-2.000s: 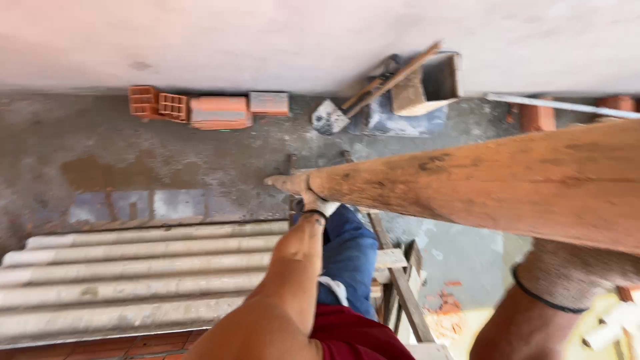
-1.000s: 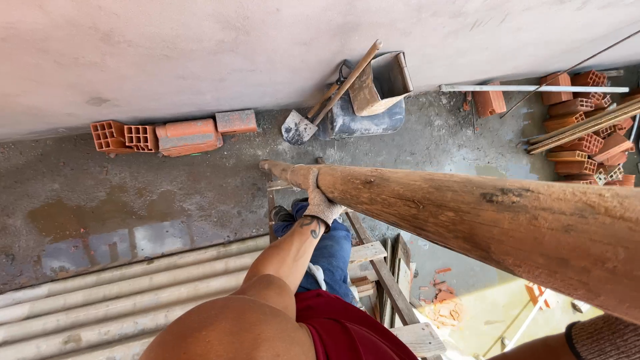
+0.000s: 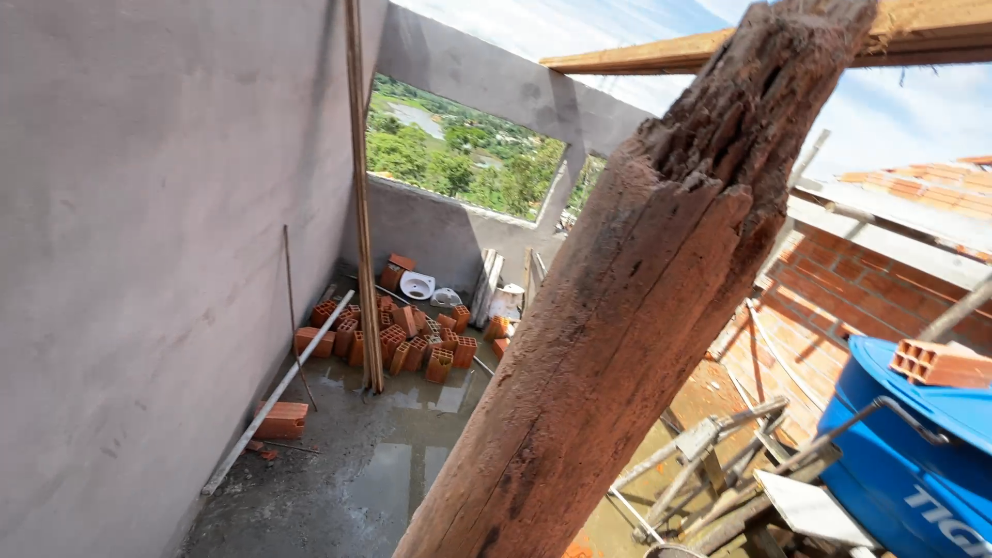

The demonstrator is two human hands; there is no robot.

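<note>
A thick round wooden post (image 3: 573, 333) crosses the head view from the bottom centre to the upper right, close to the camera. Its upper end is split and rotten. Near that end, sawn timber beams (image 3: 697, 50) span the top right against the sky. Neither of my hands shows in this view, so what they touch is hidden.
Hollow clay bricks (image 3: 403, 333) lie heaped on the wet concrete floor (image 3: 310, 473). Long upright boards (image 3: 363, 194) and a pale pole (image 3: 283, 387) stand near the plastered wall (image 3: 155, 232). At right are a blue water tank (image 3: 891, 434) and scrap wood (image 3: 736, 480).
The view has swung up from the floor to the post's split end, the beams and the window opening. The gloved hand on the post and the other arm have left the view.
</note>
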